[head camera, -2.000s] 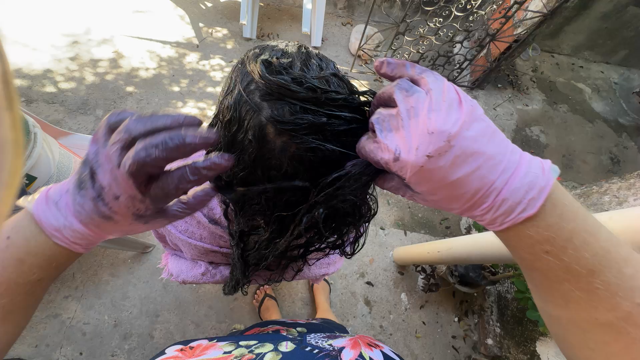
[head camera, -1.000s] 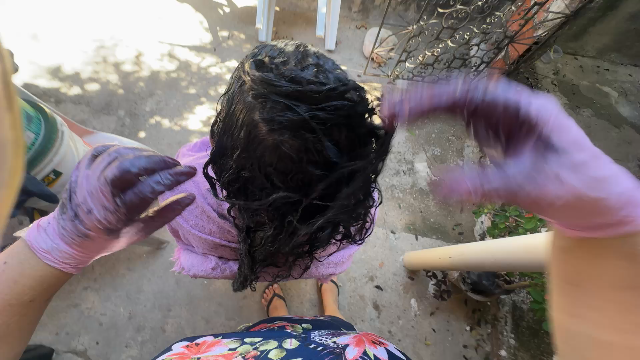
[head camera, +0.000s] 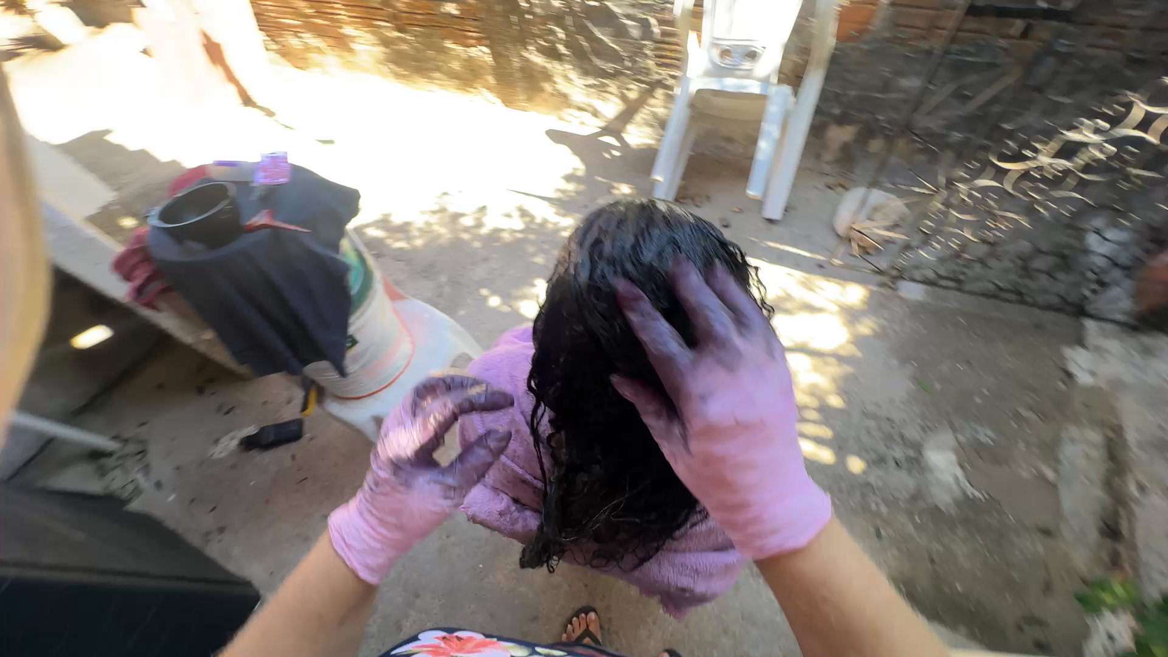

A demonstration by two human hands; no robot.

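A person with wet-looking dark hair (head camera: 602, 365) has a lilac towel (head camera: 511, 456) around the shoulders; the face is hidden. Both my hands wear pink gloves with dark purple stains on the fingers. My right hand (head camera: 712, 401) rests on the right side of the hair with its fingers spread. To the left of the hair, over the towel's edge, my left hand (head camera: 429, 456) has its fingers curved and apart, holding nothing.
At the left a dark cloth (head camera: 265, 292), with a black bowl (head camera: 196, 217) on top, covers part of a white bucket (head camera: 370, 351). A white plastic chair (head camera: 730, 100) stands beyond the person. Ornamental metalwork (head camera: 1058, 173) is at the right.
My right hand has come onto the hair from its right side, where it was raised and blurred a second ago. The view has shifted, showing more of the left and the chair.
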